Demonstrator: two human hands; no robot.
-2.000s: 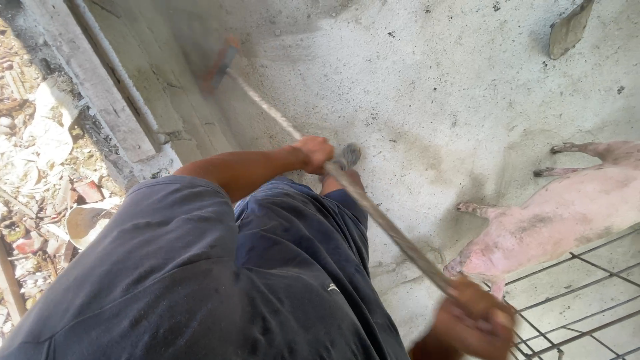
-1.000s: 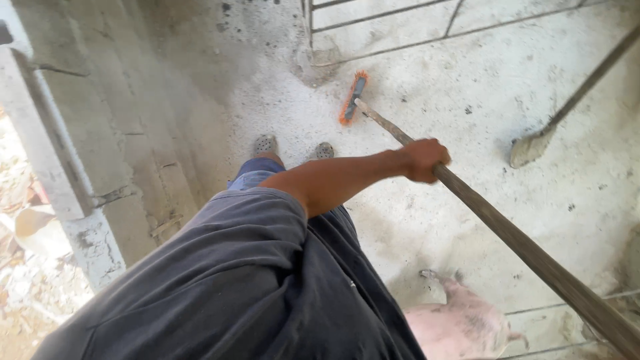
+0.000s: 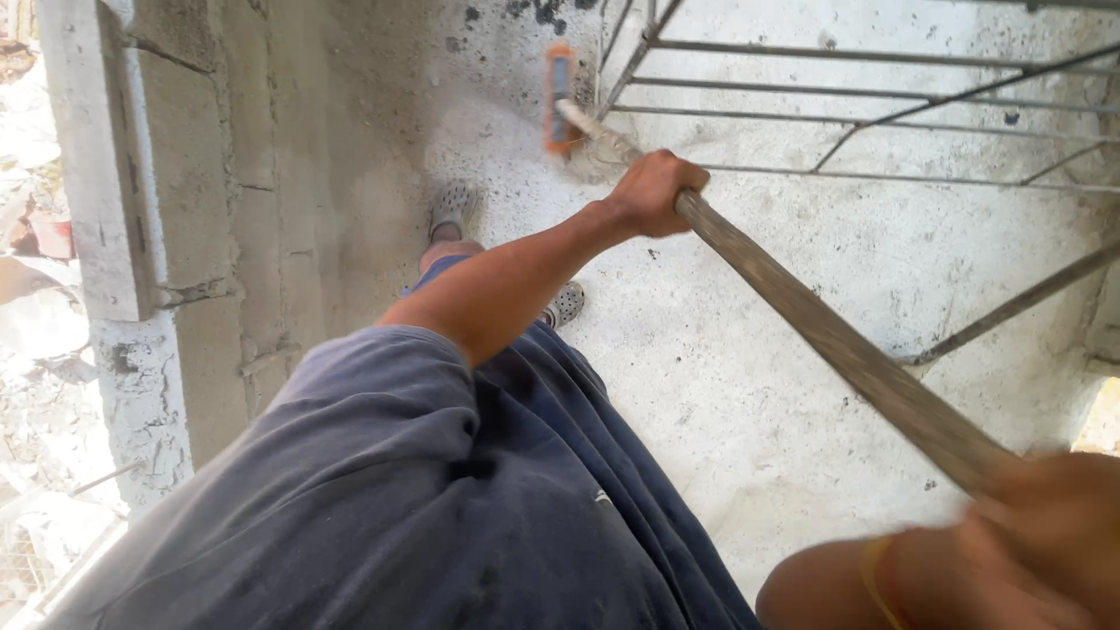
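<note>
A push broom or scrub brush with orange bristles point(image 3: 558, 101) touches or hovers over the concrete floor beyond my feet; blur leaves this unsettled. Its long wooden handle point(image 3: 814, 324) slants toward the lower right. My left hand point(image 3: 658, 194) is closed around the handle, fairly near the brush head. At the lower right edge, my right hand point(image 3: 1041, 525) is blurred and wrapped around the handle's upper part, with a yellow band on that arm.
Metal bars point(image 3: 805, 105) stand beside the brush head. A cracked concrete block wall point(image 3: 192, 192) runs along the left, with rubble point(image 3: 44, 385) outside it. My feet wear perforated clogs point(image 3: 453, 206). Another long pole point(image 3: 1015, 306) slants at the right.
The view has shifted, and the pig seen earlier is out of frame. My right hand is back in view. The brush head now lies close to the metal bars.
</note>
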